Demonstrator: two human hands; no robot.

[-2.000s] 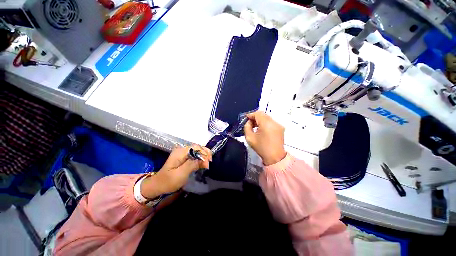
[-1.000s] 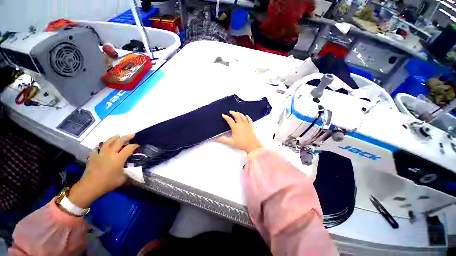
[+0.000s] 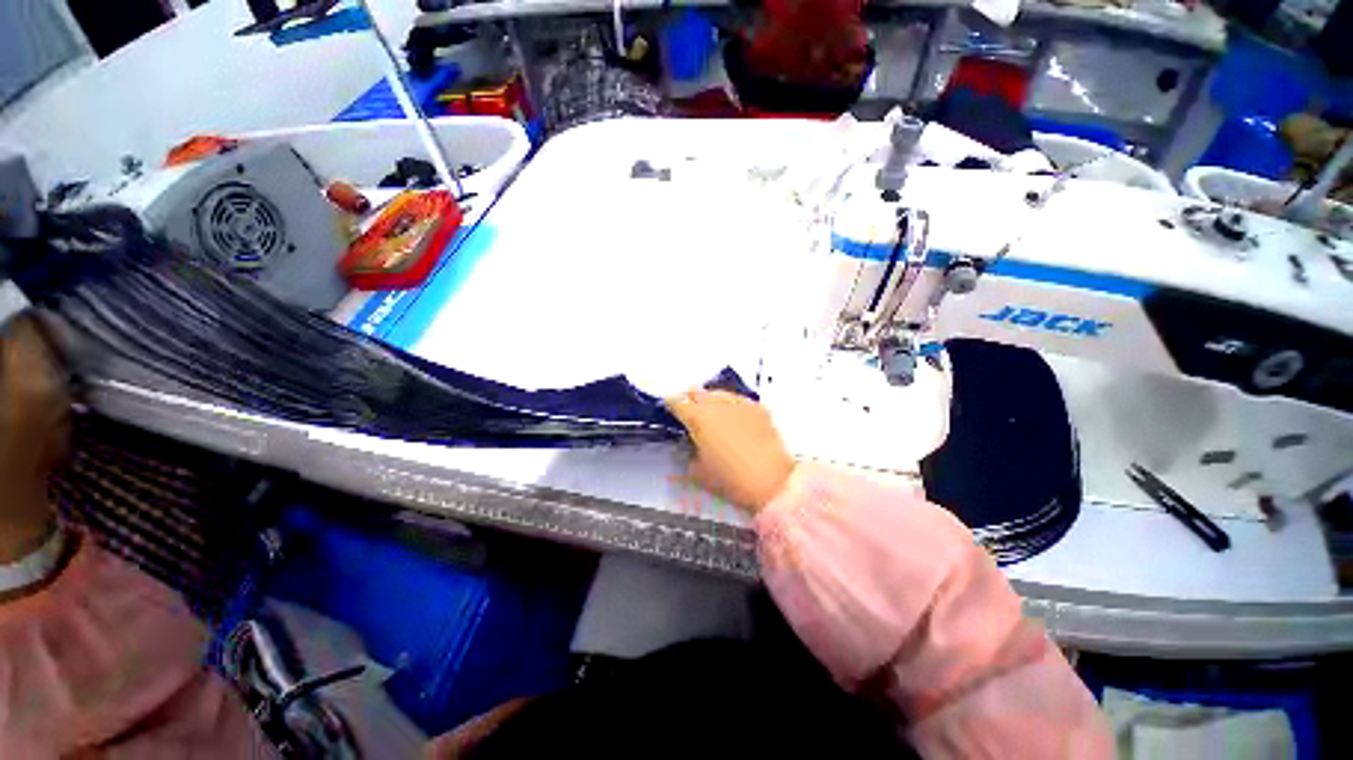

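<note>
A long stack of navy garment panels [image 3: 386, 394] lies along the table's front edge, its left end raised and its many layers fanned out. My left hand [image 3: 33, 423] is at the far left, blurred and partly cut off by the picture's edge, at the raised end; its fingers are hard to make out. My right hand [image 3: 727, 443] rests on the right end of the stack, fingers over the edge of the layers. The stack's left end partly covers the neighbouring machine.
The white sewing machine [image 3: 1024, 282] stands right of my right hand. Curved navy pieces [image 3: 1009, 446] lie stacked beside its needle area, with thread snips [image 3: 1180, 506] further right. A red tray [image 3: 401, 241] sits at the left. Blue bins [image 3: 401, 601] are under the white table [image 3: 623, 267].
The panels were tied or gripped near the table edge, then laid flat. Now their left end is raised far to the left with my left hand, and the layers are fanned.
</note>
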